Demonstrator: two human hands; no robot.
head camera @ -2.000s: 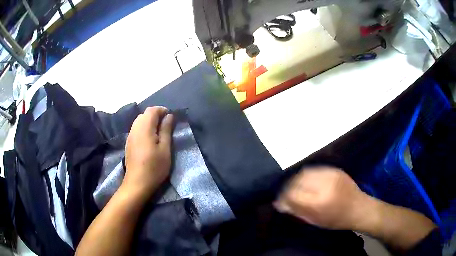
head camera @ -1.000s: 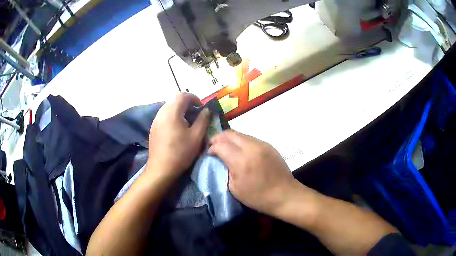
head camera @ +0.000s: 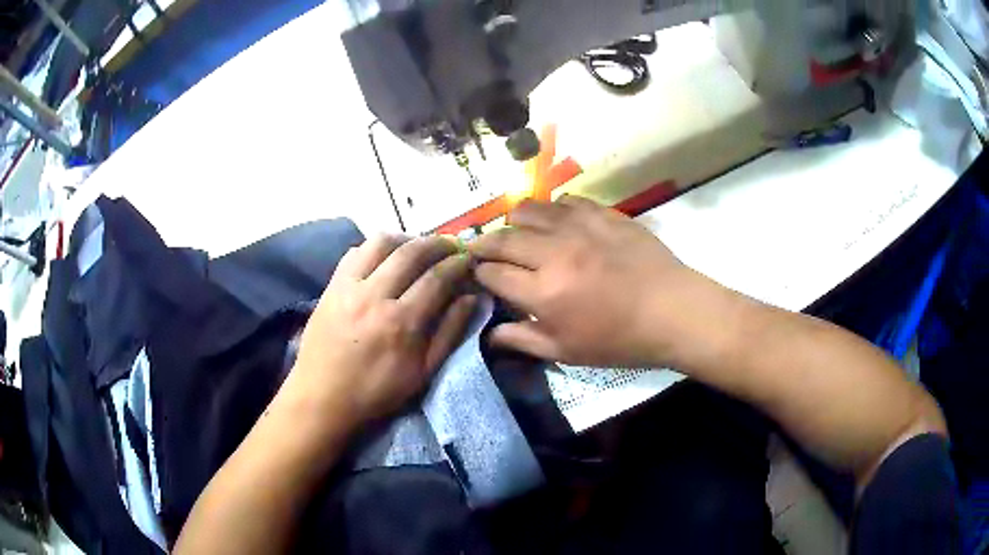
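Observation:
A dark navy garment (head camera: 141, 293) lies heaped on the white table, left of the sewing machine. Its grey, slightly fuzzy face (head camera: 483, 423) shows below my hands. My left hand (head camera: 380, 325) holds the cloth edge. My right hand (head camera: 586, 282) is beside it with fingertips on the same edge, nearly touching my left fingertips. The held edge is mostly hidden under my fingers. The presser foot and needle (head camera: 469, 163) are just beyond my hands, with no cloth seen under them.
The grey machine head (head camera: 434, 76) stands ahead. Orange-red tape (head camera: 564, 173) marks the bed by the needle. Black-handled scissors (head camera: 618, 67) and a small dark-blue item (head camera: 821, 137) lie farther right. A blue crate (head camera: 922, 293) is at the right. A ruler is printed along the table's front edge.
My right hand swung in from the lower right to join my left at the cloth edge, then moved up toward the needle. The dark panel is no longer spread flat; its edge is gathered between my hands.

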